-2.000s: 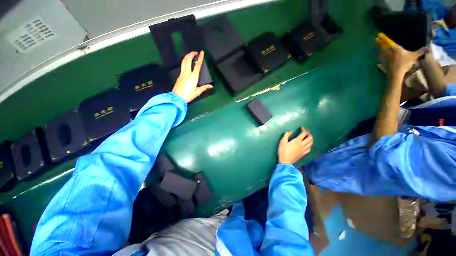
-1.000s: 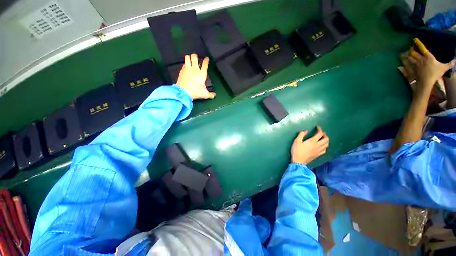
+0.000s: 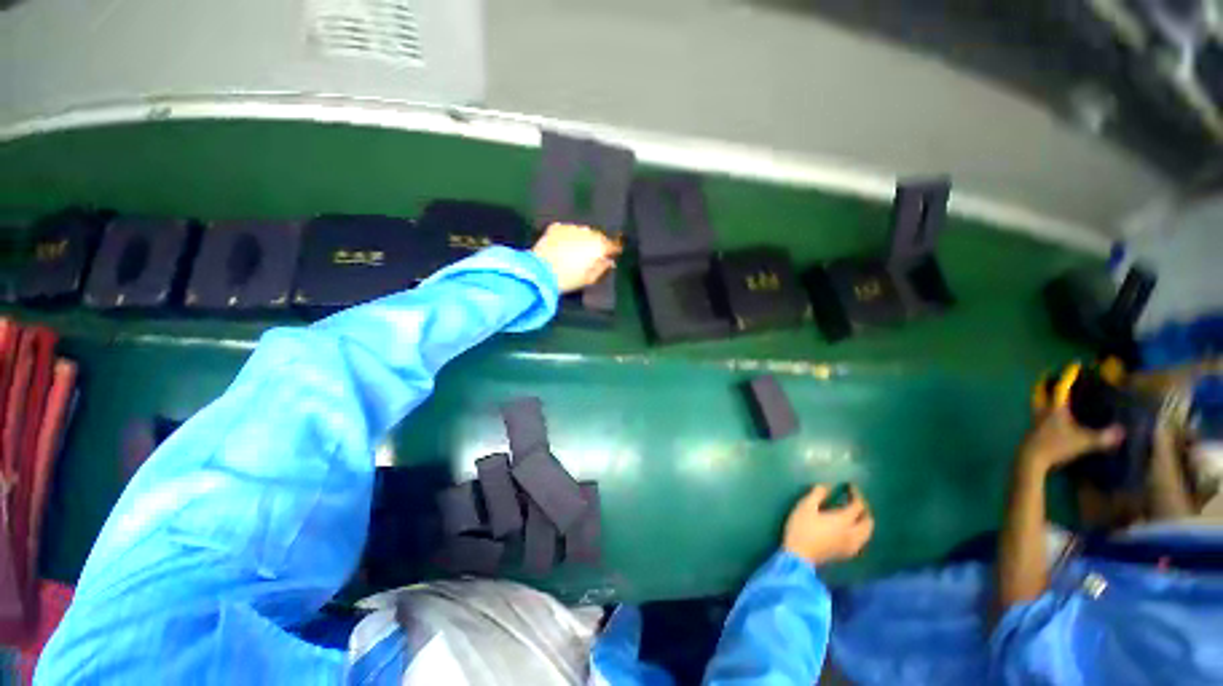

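My left hand point(image 3: 579, 257) is at an open gift box point(image 3: 585, 181) with its lid standing up, fingers curled over the box's front part. Whether it grips anything is hidden. My right hand point(image 3: 828, 524) rests low over the green bench, fingers apart, holding nothing. A small inner block point(image 3: 770, 406) lies alone on the bench above my right hand. A loose pile of small blocks point(image 3: 547, 488) lies near my body. Another open gift box point(image 3: 680, 294) stands just right of my left hand, beside a closed gift box point(image 3: 762, 288).
Several black boxes point(image 3: 357, 260) line the rear strip to the left. More boxes point(image 3: 869, 294) stand right. Red-orange trays point(image 3: 30, 442) are stacked at the left edge. A co-worker's hand point(image 3: 1068, 432) with yellow fingertips holds a black object at right.
The view has turned and levelled. My left hand's fingers have gone from spread to curled at the same open box. My right hand remains open below the lone block.
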